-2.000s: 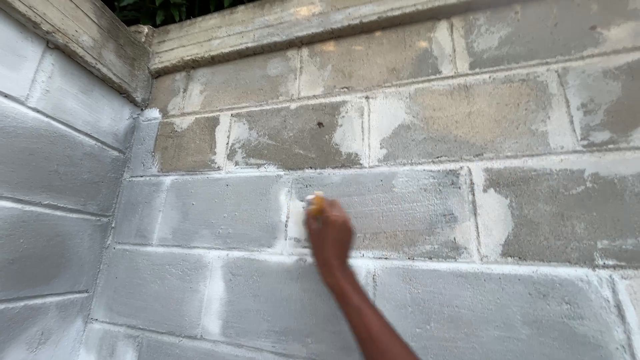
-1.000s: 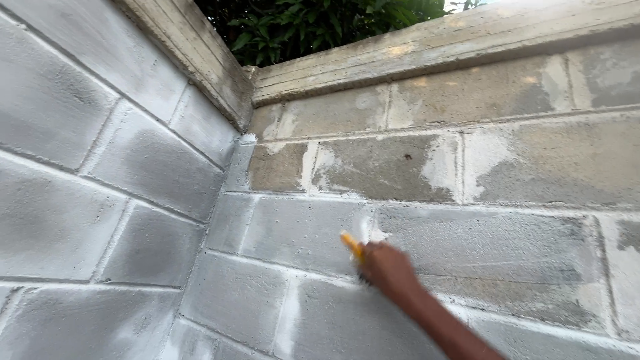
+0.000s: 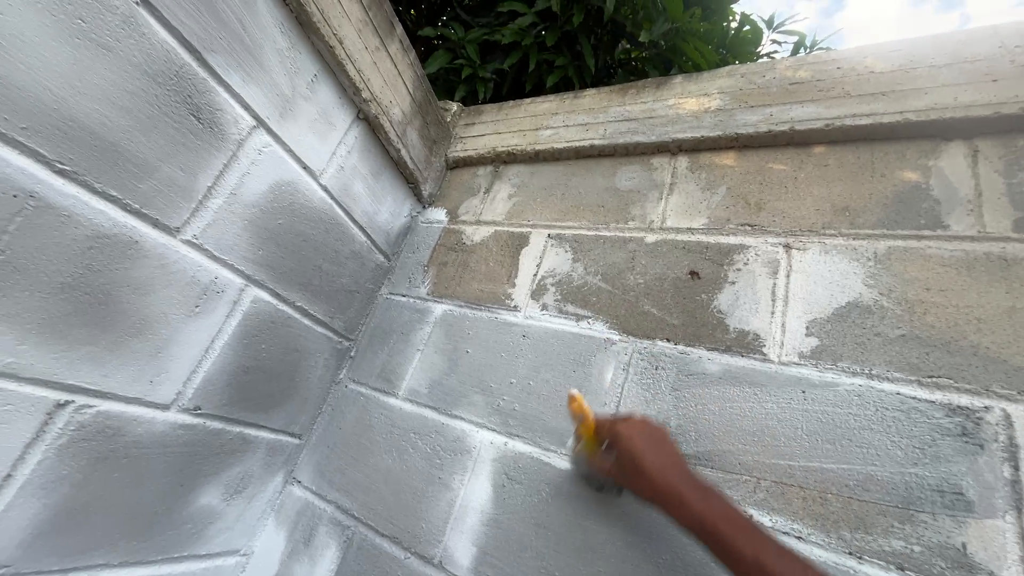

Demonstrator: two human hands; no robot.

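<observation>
My right hand (image 3: 640,460) is closed around a paintbrush with a yellow handle (image 3: 584,420); the handle points up and the blurred bristle end is low, against the concrete block wall (image 3: 512,368). The blocks around the hand carry a thin whitish-grey coat, with whiter mortar joints. To the hand's right, one block (image 3: 800,424) is coated unevenly, with darker and brownish parts showing. The upper rows (image 3: 656,288) are bare grey-brown block with white patches near the joints. My left hand is out of view.
A second block wall (image 3: 120,272), coated whitish-grey, meets this one at a corner on the left. Rough concrete beams (image 3: 720,104) cap both walls. Green foliage (image 3: 560,40) and bright sky show above.
The view has swung left and up, showing more of the left wall and foliage. My right hand, still holding the brush, has moved lower on the wall.
</observation>
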